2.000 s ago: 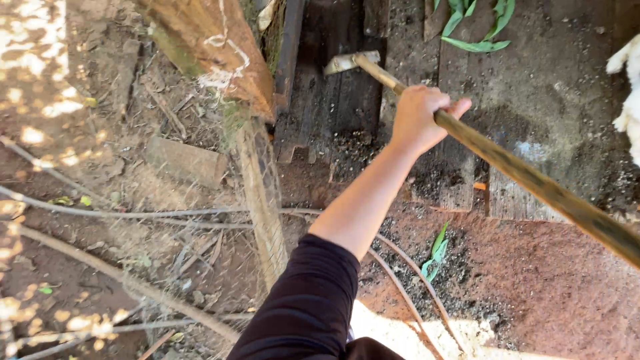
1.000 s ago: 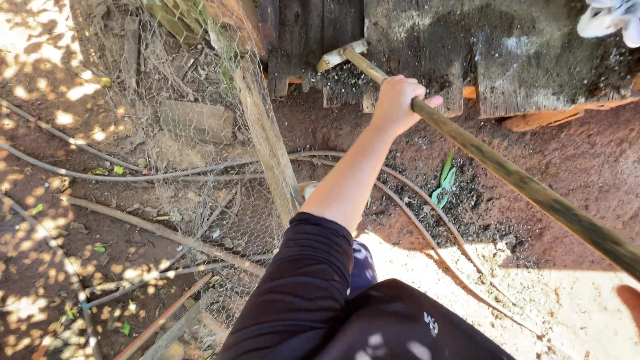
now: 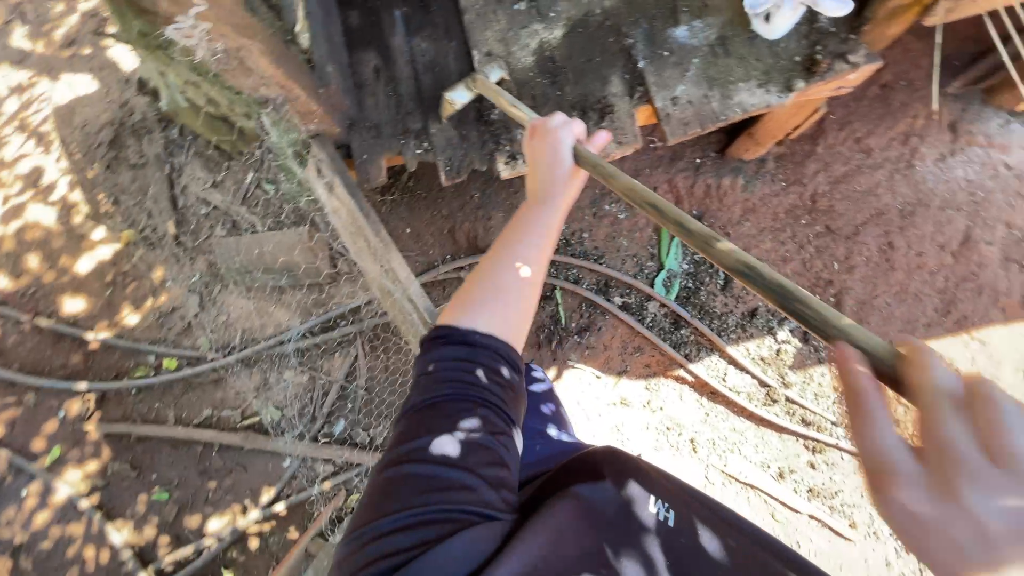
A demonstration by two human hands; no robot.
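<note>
My left hand (image 3: 556, 160) is closed around a long wooden handle (image 3: 720, 252) near its far end. At that end is a narrow pale scraper or hoe head (image 3: 460, 98), its exact kind unclear, over dark weathered boards (image 3: 560, 60). Lower right, my right hand (image 3: 940, 448) is blurred; its fingers are spread at the handle's near end, and whether they grip it I cannot tell. Dark loose droppings or debris (image 3: 720, 308) lie on the soil below the boards, with green leaves (image 3: 668, 268) among them.
Hexagonal wire mesh (image 3: 352, 376) and a wooden post (image 3: 368, 240) stand left of my arm. Hoses or thin pipes (image 3: 640, 324) curve across the ground. A large rough post (image 3: 248, 64) rises upper left. Something white (image 3: 776, 16), partly cut off, lies on the boards.
My right hand has come into view at the lower right beside the handle. The view has shifted, with the boards higher in it. My left hand keeps its hold on the handle.
</note>
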